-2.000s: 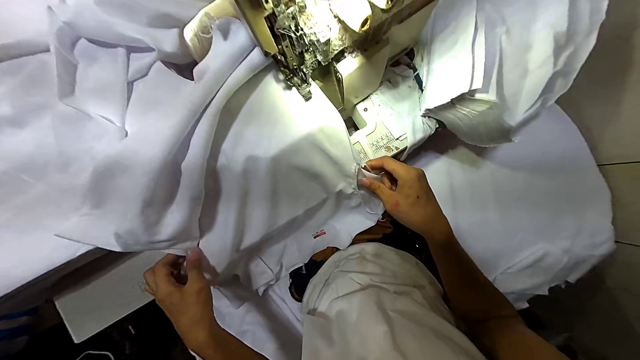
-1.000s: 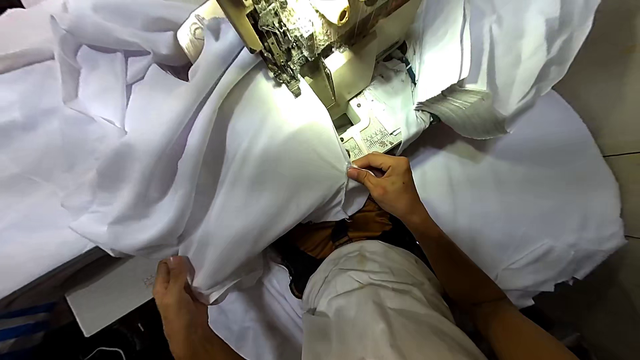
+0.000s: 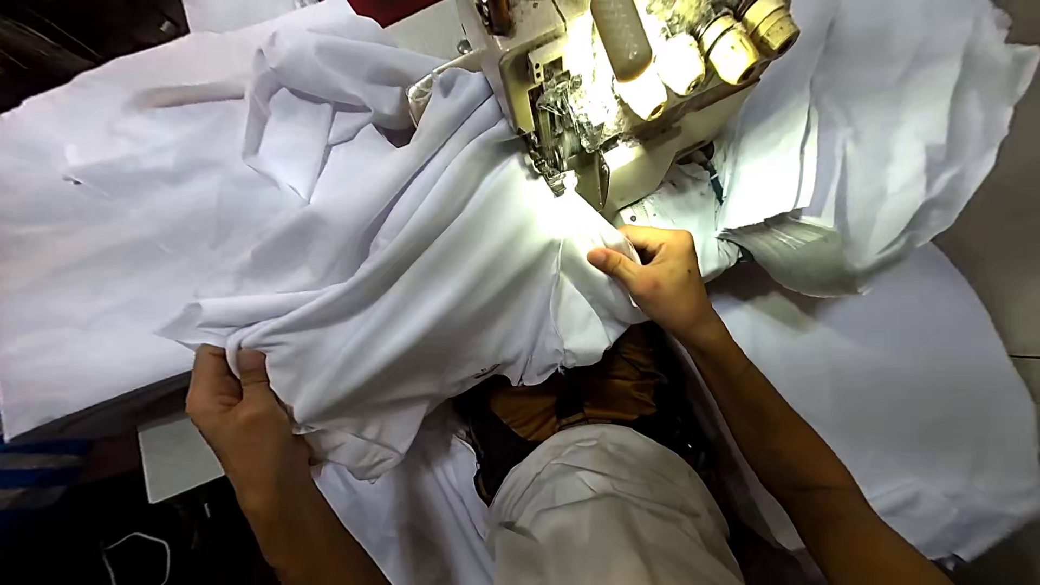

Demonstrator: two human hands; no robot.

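Note:
A piece of white fabric (image 3: 439, 268) stretches between my hands and runs up to the needle and presser foot area (image 3: 561, 175) of a lit sewing machine (image 3: 626, 106). At the lower left, my left hand (image 3: 248, 406) pinches the gathered edge of the fabric between thumb and fingers. My right hand (image 3: 662, 272) grips the fabric's right edge, just below and to the right of the presser foot. A seam or fold runs down the cloth left of that hand. The fingertips of my right hand are partly hidden by cloth.
More white cloth (image 3: 122, 244) covers the table on the left. Stacked white fabric pieces (image 3: 877, 146) hang at the upper right, above another large white piece (image 3: 886, 390). A pale board (image 3: 175, 459) juts out below the table edge. Thread cones or knobs (image 3: 731, 49) top the machine.
My left hand has moved up and holds the cloth in a thicker gather. The fabric near my right hand now reaches up to the presser foot in folds. The view has shifted slightly.

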